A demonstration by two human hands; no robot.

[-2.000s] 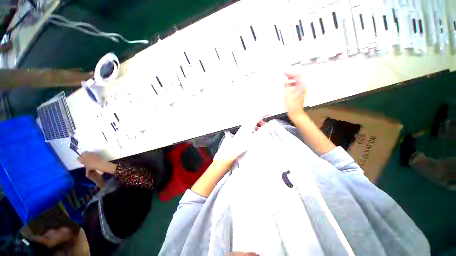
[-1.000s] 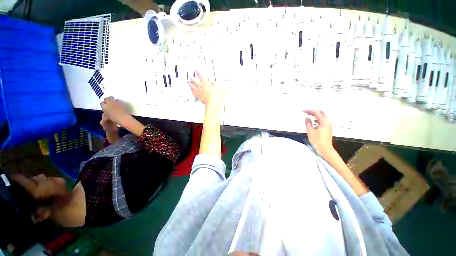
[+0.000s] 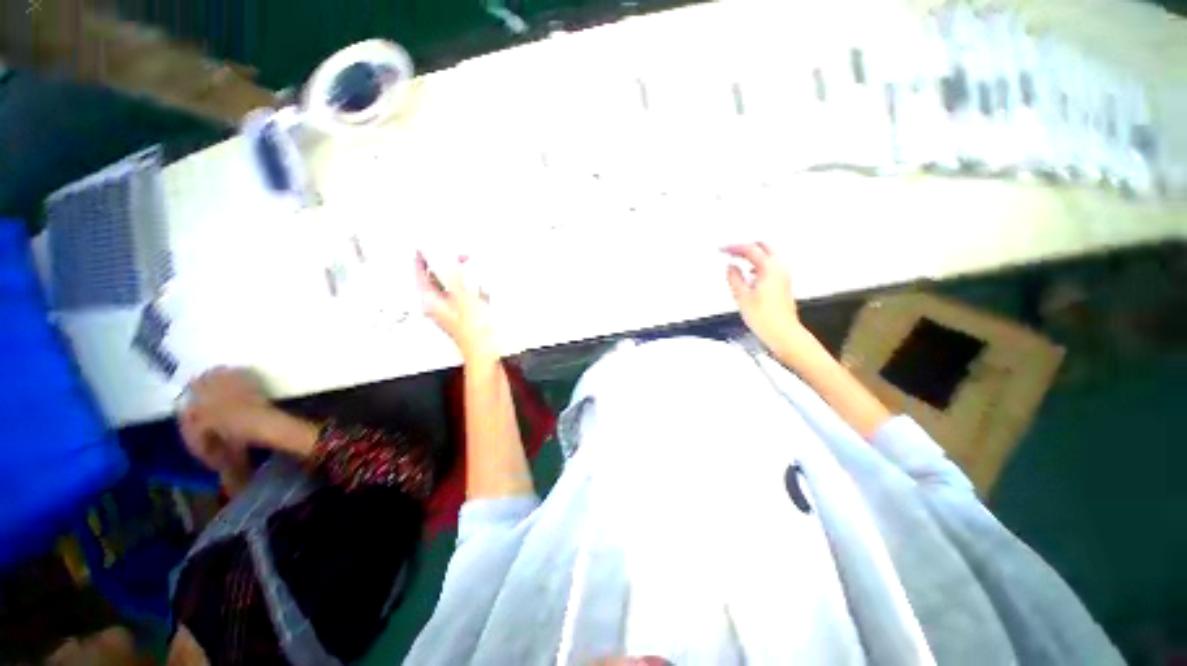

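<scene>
Rows of slim white units [image 3: 896,111] with small dark strips lie on the long cream-white bench, blurred and washed out by glare. My left hand [image 3: 458,310] is over the bench left of centre, fingers apart, close to a few units with dark strips [image 3: 332,279]. My right hand [image 3: 765,293] is over the front part of the bench, right of centre, with thumb and index finger close together. The glare hides whether either hand holds a white piece.
Two white rolls [image 3: 358,83] stand at the back left. A sticker sheet [image 3: 107,241] and a cut strip [image 3: 155,337] lie left. A second worker's hands [image 3: 224,416] are at the front left edge. A blue crate [image 3: 46,403] is far left; a carton [image 3: 1002,414] is below the bench.
Since one second ago, the view has tilted and shifted. My left hand has drawn back toward the bench's front edge. My right hand stays over the front part, its fingers still bent.
</scene>
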